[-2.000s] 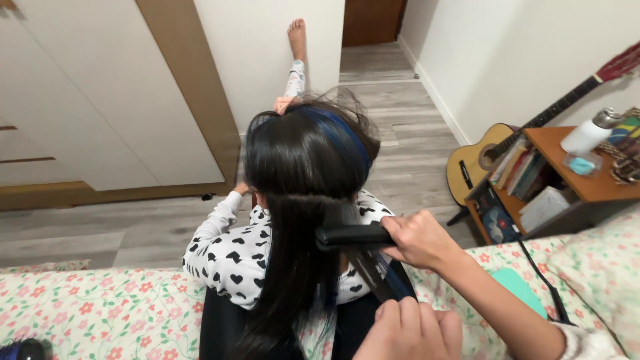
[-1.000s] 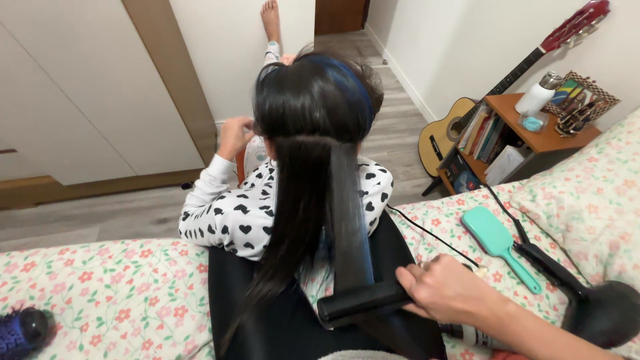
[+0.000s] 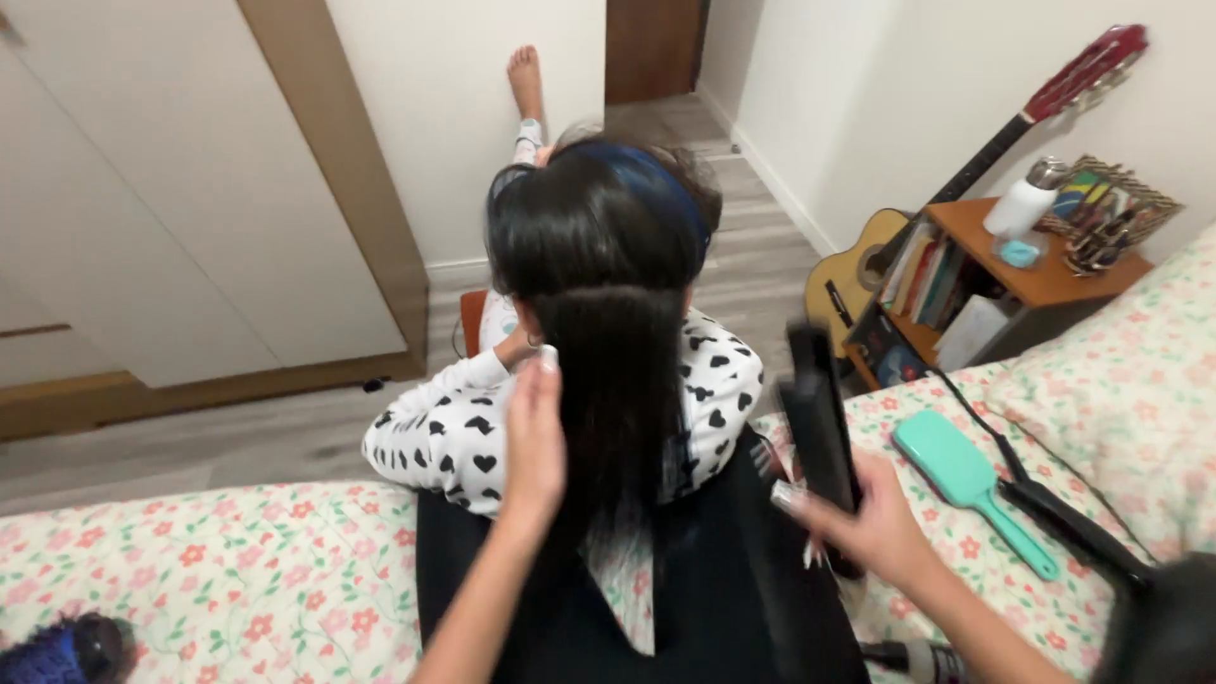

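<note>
A person with long dark hair (image 3: 608,380), streaked blue near the top, sits with their back to me, between my black-clad legs. Across the back of the head runs a parting. My left hand (image 3: 537,432) lies flat against the left edge of the hanging hair, fingers pointing up and holding nothing that shows. Right of the hair, my right hand (image 3: 864,513) grips a black hair straightener (image 3: 822,437), blurred and tilted upward, away from the hair. No strand shows between its plates.
Right on the floral bedding (image 3: 313,560) lie a turquoise paddle brush (image 3: 950,461), black cords and a dark appliance (image 3: 1164,617). A blue-black brush (image 3: 71,651) is lower left. A guitar (image 3: 860,271) and wooden shelf (image 3: 1026,271) stand beyond; a wardrobe (image 3: 161,190) is left.
The straightener has come off the right-hand lock of hair and moved up and right, out beside the person. My left hand, out of view one second ago, is now at the hair's left edge.
</note>
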